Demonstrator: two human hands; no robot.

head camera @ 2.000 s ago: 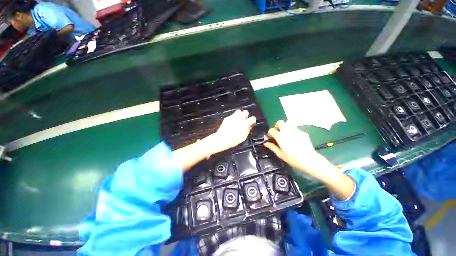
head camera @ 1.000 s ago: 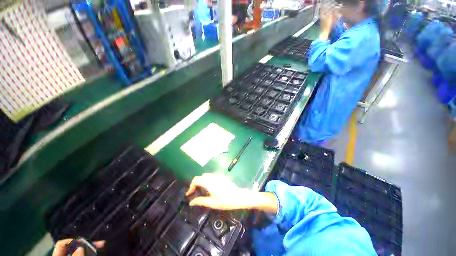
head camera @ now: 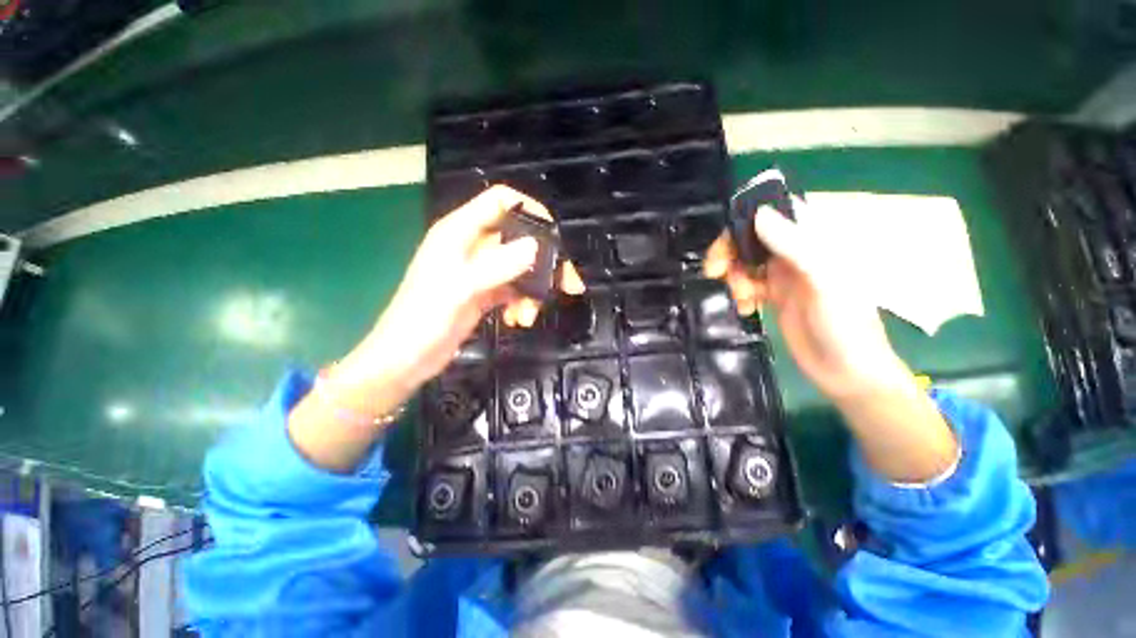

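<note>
My left hand (head camera: 480, 262) holds a small black camera unit (head camera: 533, 253) above the left side of the black blister tray, thumb on its face. My right hand (head camera: 791, 274) holds another black camera unit (head camera: 760, 214) above the tray's right edge; a pale strip shows along its top. The tray (head camera: 663, 409) lies on the green surface in front of me. Its nearest row and part of the second hold units with ringed lenses facing up. Other pockets in the second row, at the right, show bare shiny plastic. My fingers hide parts of both held units.
A pale paper sheet (head camera: 928, 249) lies right of the tray, partly behind my right hand. A second black tray (head camera: 1084, 268) stands at the right edge. A white strip (head camera: 312, 181) runs across the green bench behind. Cables show at lower left.
The view has swung back left and down onto the tray. Both hands are now raised apart above it, each with a camera unit clearly visible.
</note>
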